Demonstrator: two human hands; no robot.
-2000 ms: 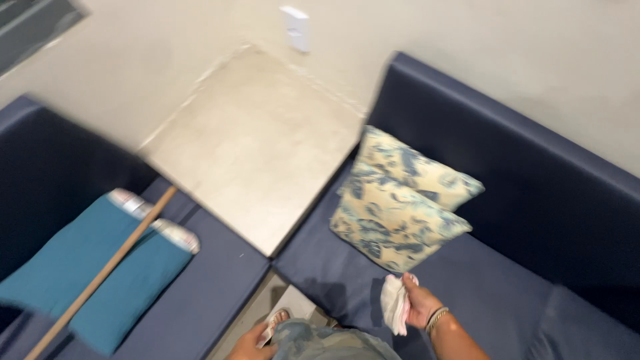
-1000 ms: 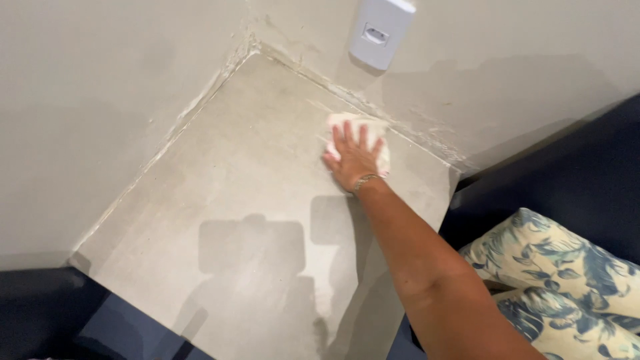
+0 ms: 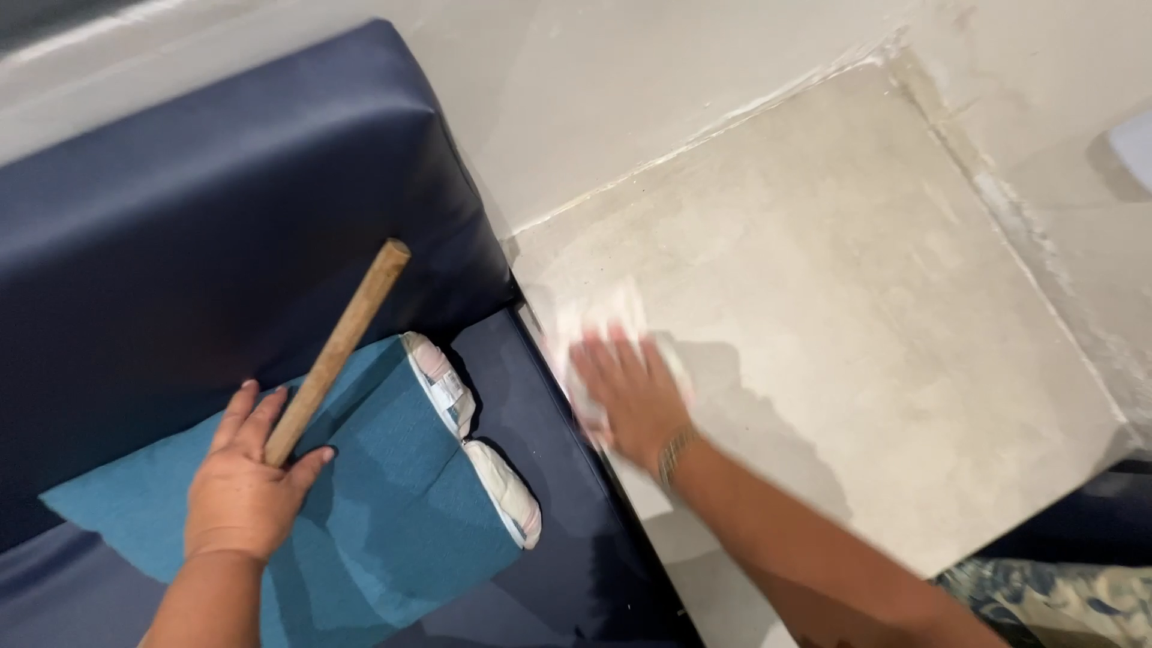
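Observation:
My right hand [image 3: 634, 391], with a bracelet at the wrist, presses flat on a white cloth [image 3: 598, 315] at the left edge of a beige corner tabletop [image 3: 810, 297]; the hand and cloth are blurred. My left hand [image 3: 247, 472] lies over teal cushions [image 3: 387, 486] on the navy seat, its fingers around the lower visible part of a wooden stick [image 3: 342, 342]. The stick slants up toward the navy backrest. Whether the fingers close fully on it is hidden, as is its lower end.
A navy padded backrest [image 3: 225, 198] rises behind the cushions, beside the navy seat [image 3: 558, 522]. Walls meet behind the tabletop, with rough whitish seams [image 3: 684, 148]. A leaf-patterned cushion [image 3: 1062, 594] lies at the lower right, and part of a white wall fixture [image 3: 1134, 148] shows at the right edge.
My right hand and the cloth have moved from the tabletop's back edge near the socket to its left edge. My left hand has come into view at the stick. The view has swung left.

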